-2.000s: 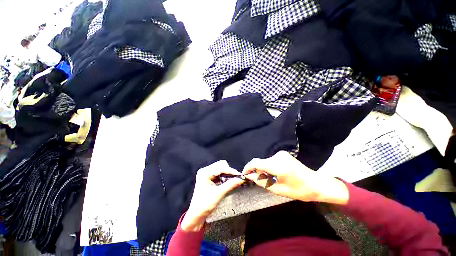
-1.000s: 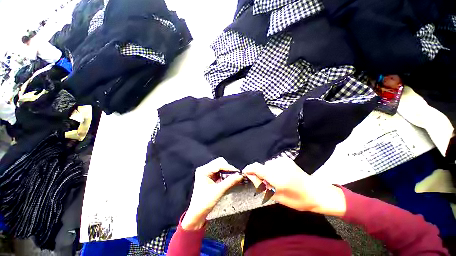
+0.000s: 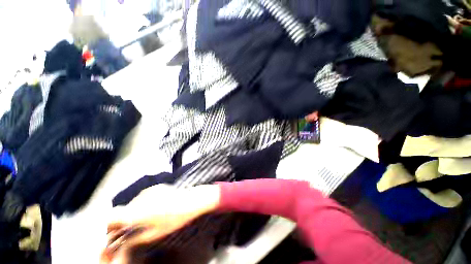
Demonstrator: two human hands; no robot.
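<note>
The picture is strongly blurred. My right hand (image 3: 160,214) reaches across the lower left from a red sleeve, its fingers pointing left and down. Dark streaks show at its fingertips; I cannot tell whether it holds something. My left hand cannot be made out. A navy garment with checked fabric (image 3: 206,171) lies on the white table (image 3: 77,232) behind my right hand and forearm, which hide much of it. Dark fabric also shows below the forearm.
A large navy and checked garment pile (image 3: 273,77) covers the table's far side. A smaller pile (image 3: 67,149) is at left. A smartphone (image 3: 309,129) lies beside the large pile, a printed sheet (image 3: 330,172) near the right edge. Cream pieces (image 3: 439,147) lie above a blue bin (image 3: 408,201).
The view has swung right, so the table and piles appear further left. My hands are no longer seen together; my right forearm now stretches across the garment to the left.
</note>
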